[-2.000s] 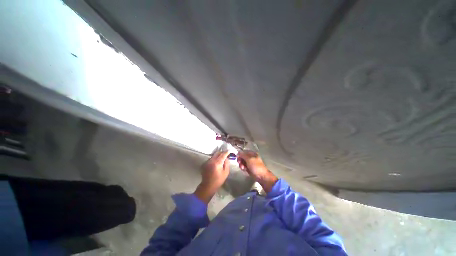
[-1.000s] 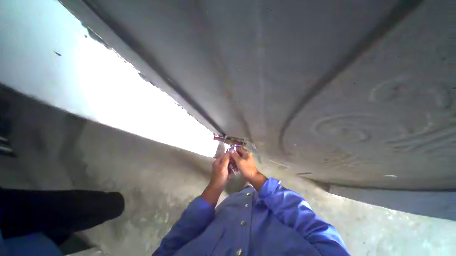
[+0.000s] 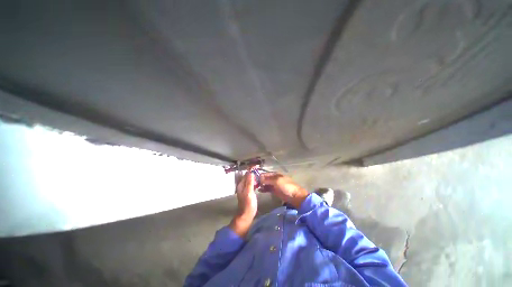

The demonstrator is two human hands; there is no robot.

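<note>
The grey metal door with pressed curved ornament fills the upper view. A reddish-brown door bolt sits at its near edge. My left hand and my right hand are close together just below the bolt. A small dark, partly bluish item shows between my fingers; it may be a padlock, but its shape is unclear. The fingers of both hands close around it and partly hide it.
A brightly lit white wall or frame runs along the door's left edge. The concrete floor lies below and to the right, with a crack at the lower right. A light shoe shows beside my right forearm.
The view has turned, so the door edge lies flatter across the picture. The other person's dark sleeve or leg at lower left is out of view. My hands remain at the bolt.
</note>
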